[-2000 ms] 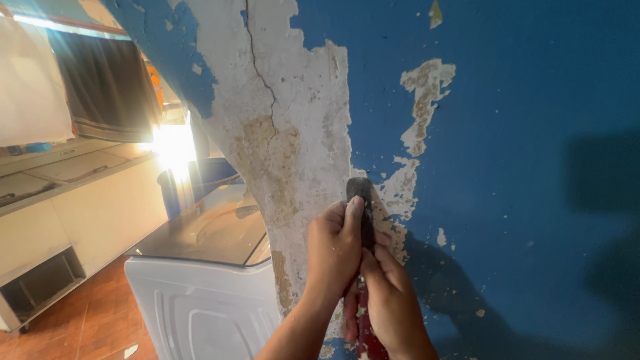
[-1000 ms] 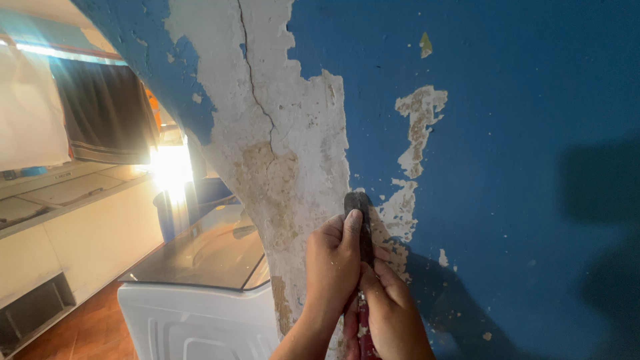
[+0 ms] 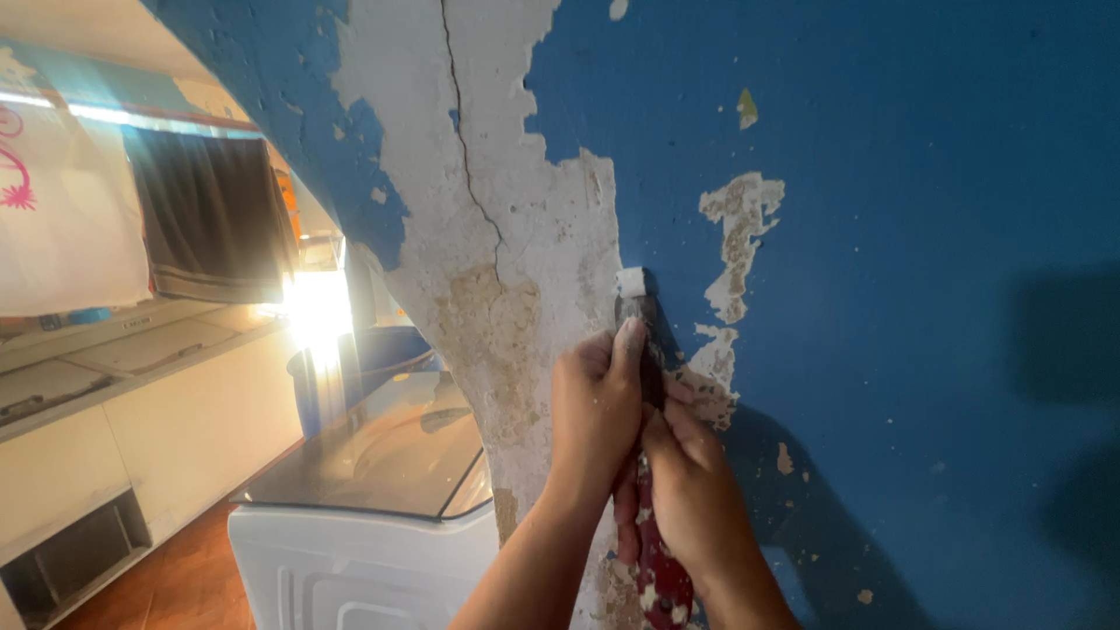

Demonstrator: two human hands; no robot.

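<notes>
A scraper (image 3: 663, 560) with a red, paint-flecked handle and a dark metal blade lies nearly upright against the wall. My left hand (image 3: 604, 411) grips its upper part, thumb along the blade. Lower down, my right hand (image 3: 687, 481) is closed around the handle. At the blade's tip sits a whitish piece (image 3: 632, 282), at the border of blue paint (image 3: 875, 262) and bare plaster (image 3: 560, 219). Whether that piece is loose paint cannot be told. Right of the blade, a ragged bare patch (image 3: 739, 245) breaks the blue paint.
A crack (image 3: 464, 149) runs down the plaster near the wall's curved edge. Left of it stand a white washing machine (image 3: 367, 560) with a glassy lid and a blue bin (image 3: 376, 350). Cloths (image 3: 210, 210) hang above a counter (image 3: 131, 376); a bright light glares beside them.
Both hands keep hold of the scraper. The whitish piece now shows at its tip, where the earlier frames show the dark blade end against the wall.
</notes>
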